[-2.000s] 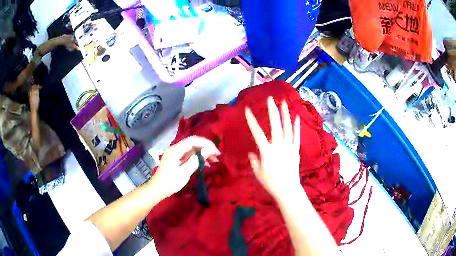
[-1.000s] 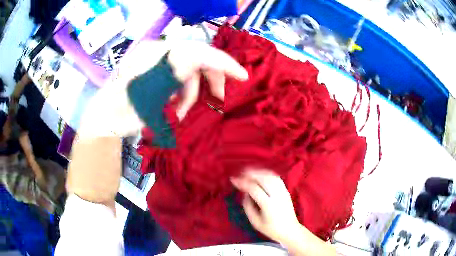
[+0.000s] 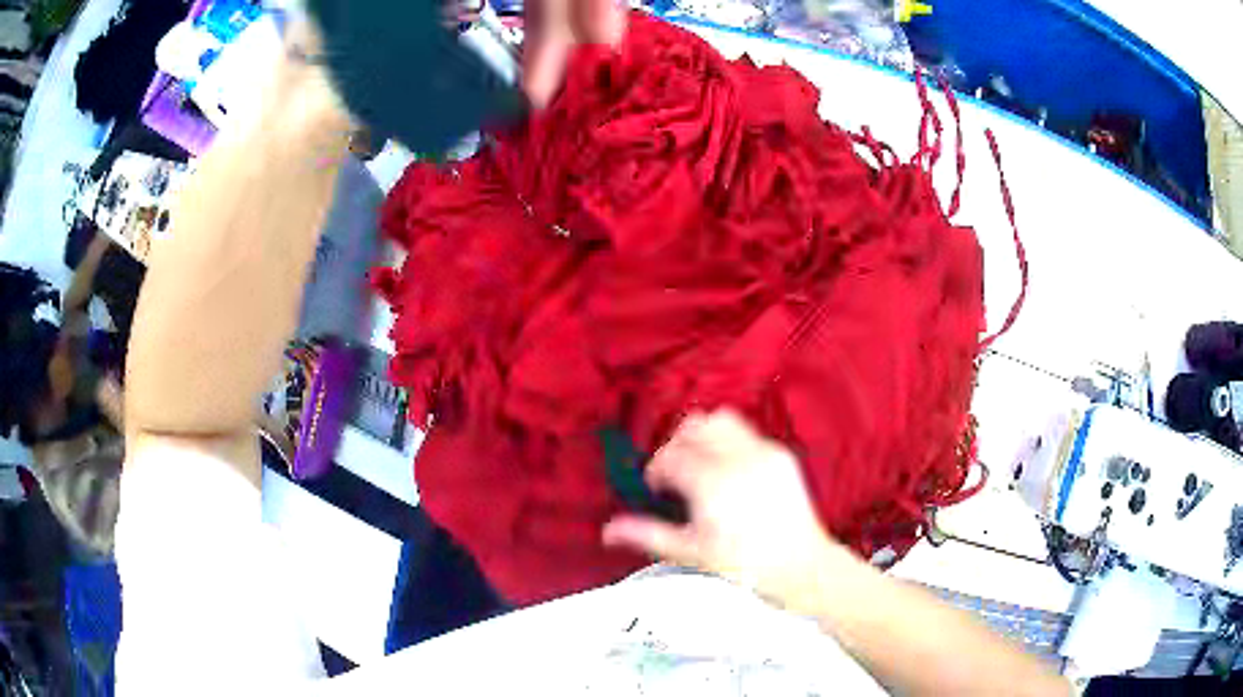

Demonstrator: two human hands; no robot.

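Observation:
A large gathered bundle of red garment pieces [image 3: 682, 272] fills the middle of the view, with narrow red ties hanging at its right. My left hand [image 3: 552, 48] is blurred and cut off by the top edge, at the bundle's far left side. It holds a wide dark green fabric strip [image 3: 409, 75], raised above the bundle. My right hand [image 3: 729, 497] is low on the near side of the bundle, its fingers bent round another dark green part of the strip [image 3: 627, 470]. Whether the two green parts join is hidden.
A sewing machine [image 3: 1152, 483] and dark thread cones [image 3: 1206, 381] stand at the right. A blue trough [image 3: 1063, 102] runs behind the bundle. A purple basket [image 3: 327, 409] is left of the bundle. Part of another person [image 3: 82, 449] shows at the far left.
The view has shifted, and the bundle shows nearer and whole. My left hand has moved up and away with the green strip spread wider. My right hand has come down from the bundle's top to its near side.

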